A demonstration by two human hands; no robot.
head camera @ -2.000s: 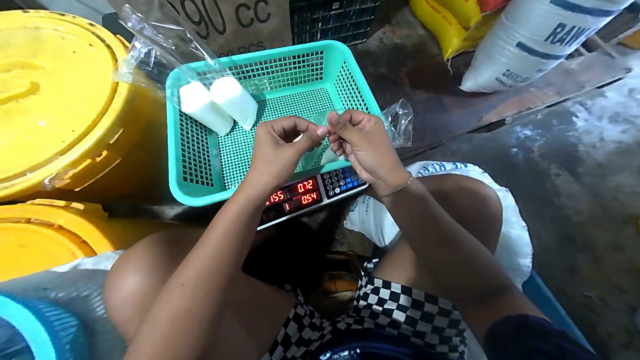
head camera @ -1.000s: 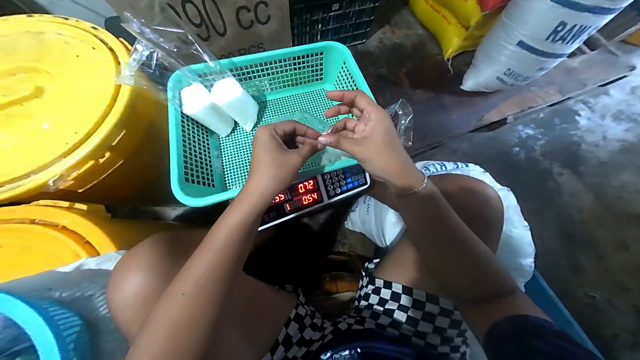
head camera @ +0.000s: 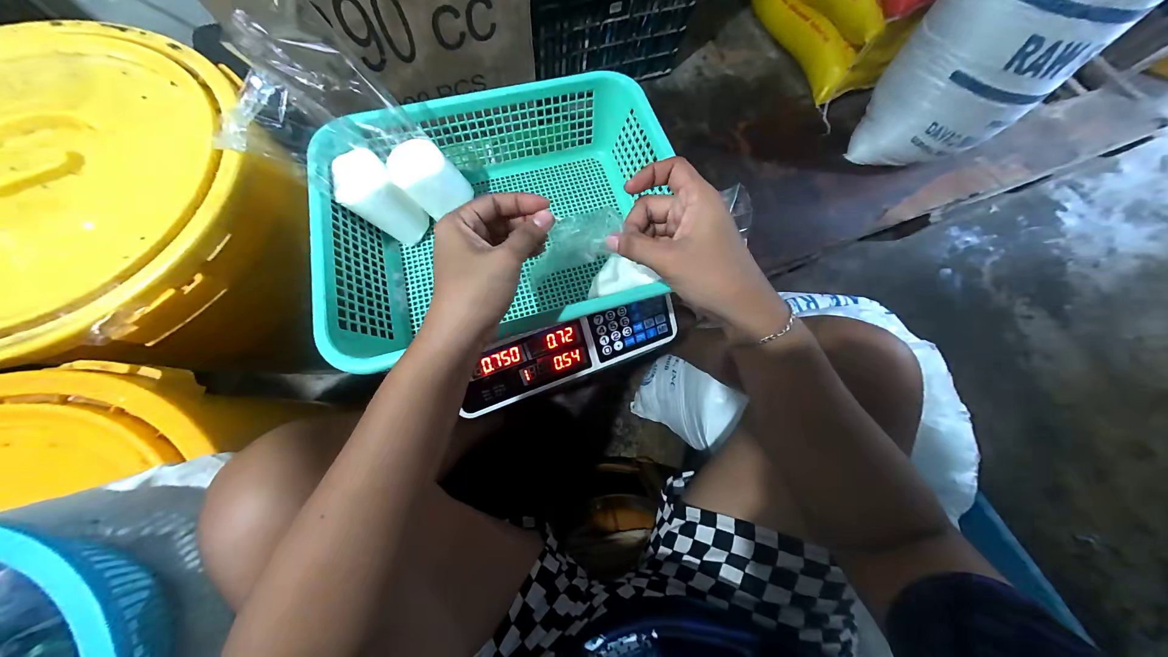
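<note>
A green plastic basket (head camera: 324,274) sits over a digital scale (head camera: 566,356) with a lit red display. Two clear bags packed with white contents (head camera: 392,187) lie at the basket's left. At its right front is another bag with white contents (head camera: 622,276), partly behind the rim. My right hand (head camera: 680,237) pinches the loose clear top of this bag (head camera: 577,239) between thumb and finger. Left of it, my left hand (head camera: 497,246) is over the basket, thumb and forefinger close together; whether they hold a bit of the plastic cannot be told.
Yellow lidded drums (head camera: 100,182) stand at the left, a blue basket (head camera: 119,575) below them. Behind the green basket are a cardboard box (head camera: 438,46) and a black crate (head camera: 611,36). A clear plastic bag (head camera: 310,82) overhangs its back left corner. Sacks (head camera: 967,82) stand at the upper right.
My hands, close together at the bag's top before, are now apart, with the clear plastic showing between them. The packed bags at the basket's left have not moved.
</note>
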